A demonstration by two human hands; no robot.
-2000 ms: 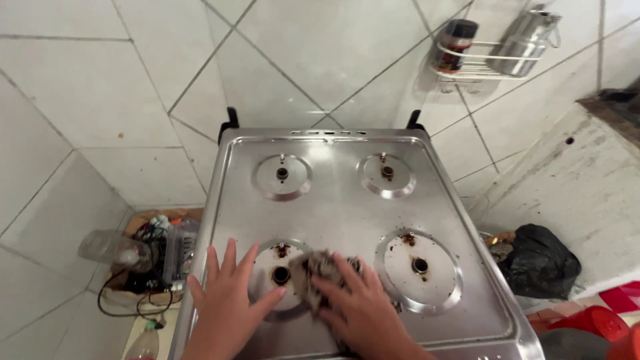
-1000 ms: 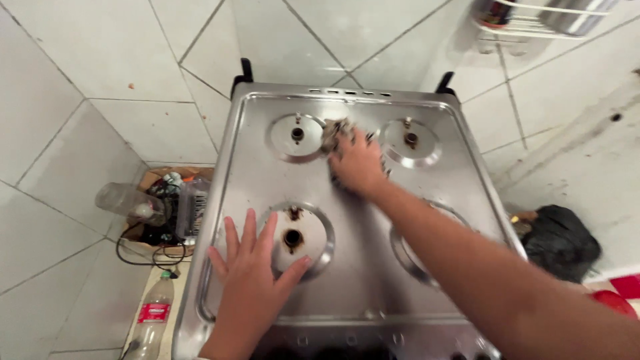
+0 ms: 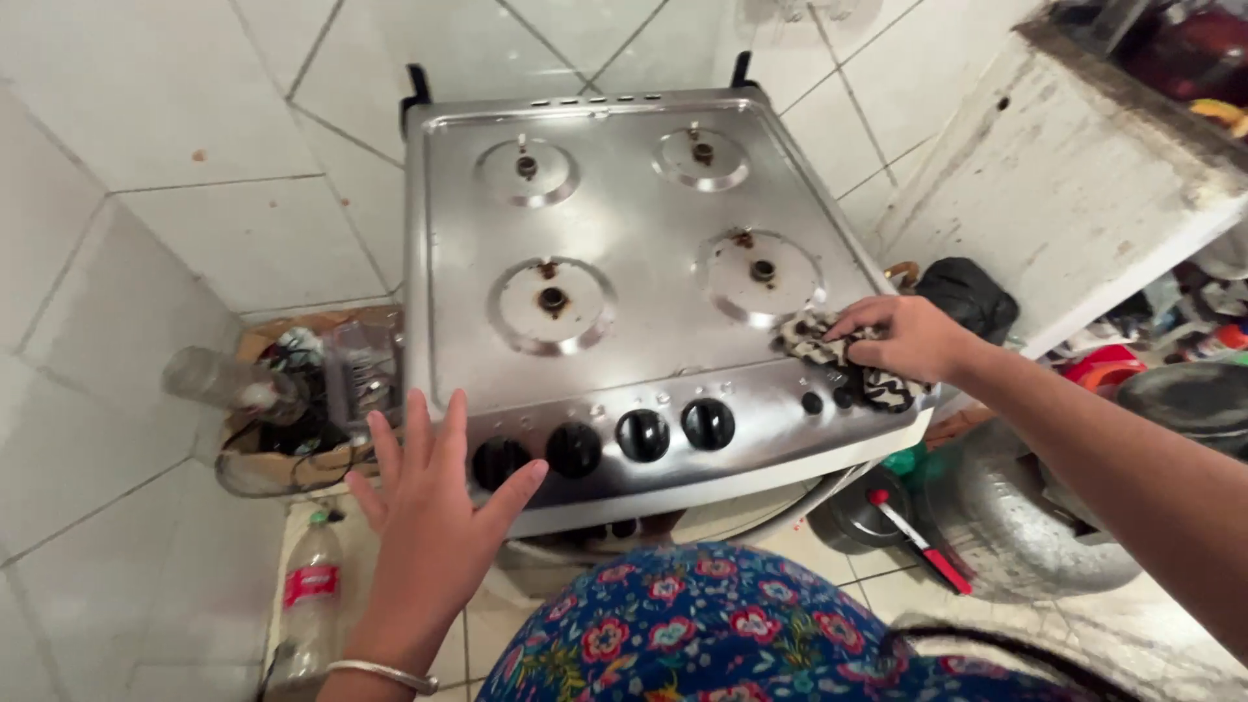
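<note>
A steel gas stove top (image 3: 624, 224) lies in front of me, its four burner recesses bare, with brown stains around the burner openings. My right hand (image 3: 902, 341) grips a black-and-cream patterned cloth (image 3: 819, 341) at the front right corner, partly over the control panel (image 3: 760, 390). Small black buttons (image 3: 812, 402) show beside the cloth. My left hand (image 3: 439, 487) holds nothing; its fingers are spread at the panel's left end, near the black knobs (image 3: 573, 449).
A cardboard box (image 3: 283, 473) of cables and a plastic container stands left of the stove, above a plastic bottle (image 3: 312, 595). On the right are a black bag (image 3: 967, 297), a worn white counter side (image 3: 1033, 185), a large metal pot (image 3: 1014, 517) and a red-handled utensil (image 3: 921, 546).
My right hand has moved with the cloth from between the rear burners to the front right corner. My left hand remains at the front left, fingers spread. The view now takes in more floor.
</note>
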